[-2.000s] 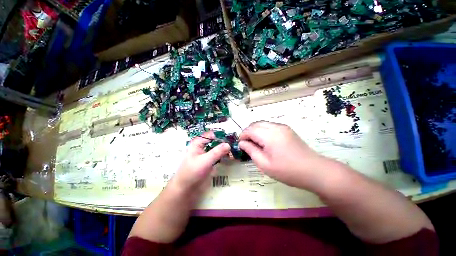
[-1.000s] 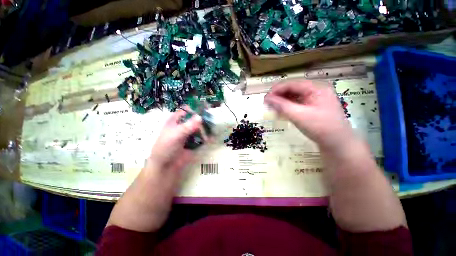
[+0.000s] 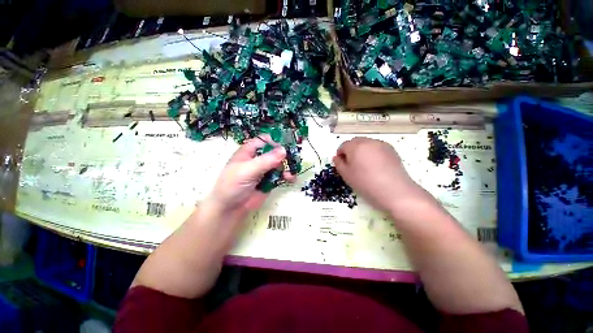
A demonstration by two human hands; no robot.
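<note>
My left hand (image 3: 244, 170) is closed around a small bunch of green circuit boards (image 3: 270, 179), just in front of the board pile (image 3: 250, 91). My right hand (image 3: 367, 166) is over the back right edge of a pile of tiny black parts (image 3: 329, 188), with its fingers curled together. Its fingertips are partly hidden, and I cannot tell whether they hold anything. A thin dark wire curves between the hands.
A cardboard box of green boards (image 3: 390, 97) stands at the upper right. A blue tray (image 3: 513, 188) with black bits is at the right. Another black part pile (image 3: 439, 148) lies left of it. Short black strips (image 3: 133, 125) lie at the left on the printed cardboard (image 3: 84, 175).
My right hand has moved from the raised, blurred position down to the black part pile. My left hand still holds the boards, now in clearer view. The camera view has shifted.
</note>
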